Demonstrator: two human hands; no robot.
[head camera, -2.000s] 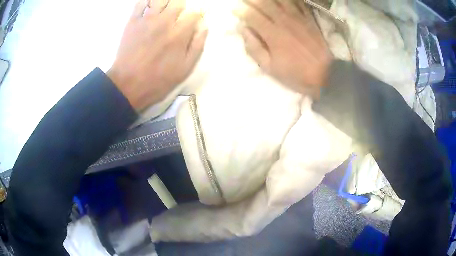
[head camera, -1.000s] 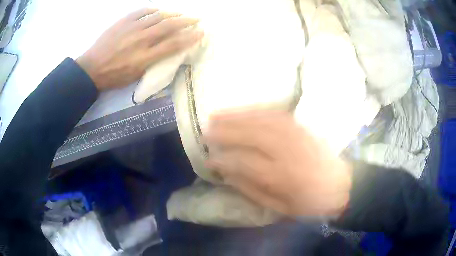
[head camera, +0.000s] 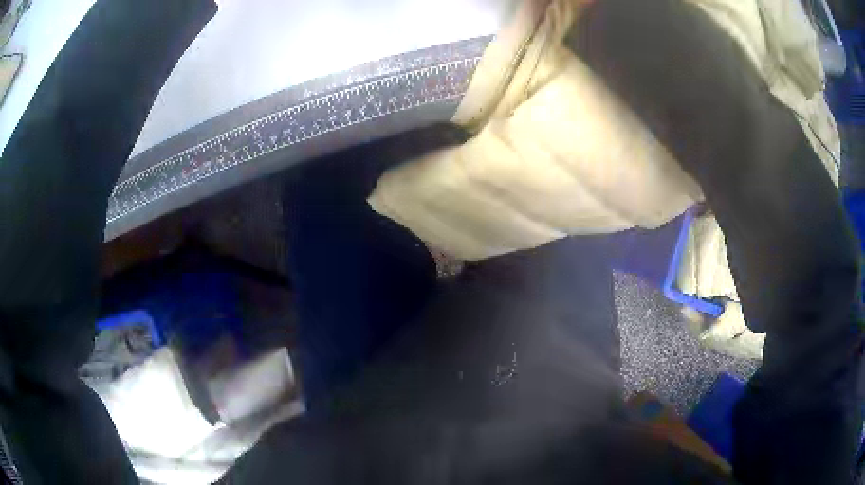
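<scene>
The cream padded jacket body (head camera: 560, 166) hangs over the near table edge right of centre, its lower edge over my lap. Folded seams run along its upper left side. No zip can be made out on it. My left hand is out of the picture; only its dark sleeve reaches the top edge. My right hand (head camera: 567, 8) is almost wholly cut off by the top edge, a small blurred patch at the cuff beside the cream fabric. Its grip cannot be told.
A grey measuring scale (head camera: 313, 118) runs along the near edge of the white table (head camera: 313, 43). A blue bin (head camera: 697, 301) with cream pieces stands at lower right on speckled floor (head camera: 654, 332). White pieces (head camera: 156, 403) lie at lower left by another blue bin (head camera: 142, 322). More cream fabric (head camera: 782, 57) is at upper right.
Both hands have moved up to or beyond the top edge. The zip strip has gone from view. The jacket has shifted right and shows quilted panels, uncovering more of the scale.
</scene>
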